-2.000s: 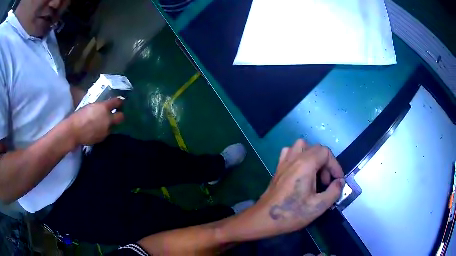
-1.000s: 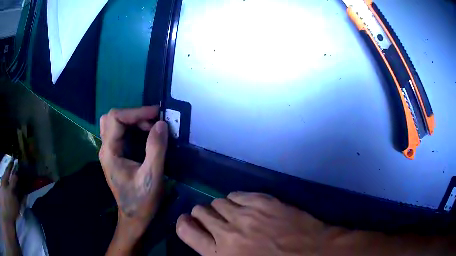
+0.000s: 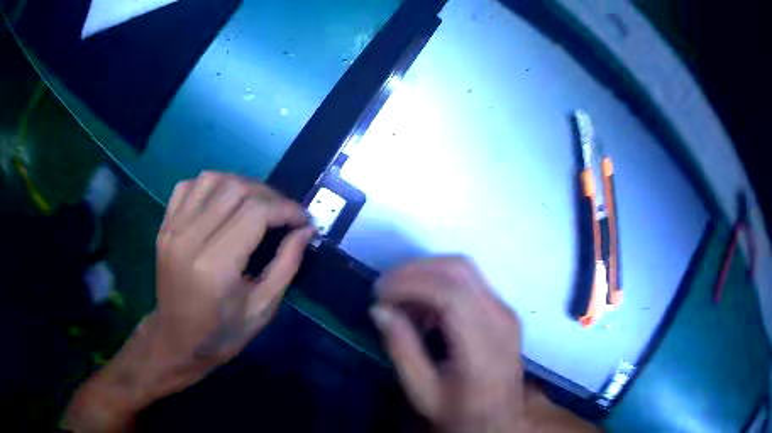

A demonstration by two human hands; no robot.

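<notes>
The framed panel (image 3: 508, 211) lies flat, pale with dark specks and a black border. A small white corner bracket (image 3: 326, 210) with holes sits in a black notch at its near left corner. My left hand (image 3: 233, 249) has thumb and forefinger together at the bracket's lower edge; whether they pinch anything is hidden. My right hand (image 3: 449, 330) is blurred over the panel's near edge, fingers curled; its contents cannot be told. The orange-and-black utility knife (image 3: 586, 237) lies on the panel, beside a second orange-and-black tool (image 3: 611, 232).
A second bracket (image 3: 619, 380) is at the near right corner. A white sheet (image 3: 123, 13) lies on dark material (image 3: 144, 84) at the upper left. A red-handled tool (image 3: 726, 264) lies at the right. The green bench edge (image 3: 93, 139) curves along the left.
The view has swung, so the panel appears turned and farther off. My right hand has moved from beside the near border to over the panel's near edge. My left hand remains at the corner bracket.
</notes>
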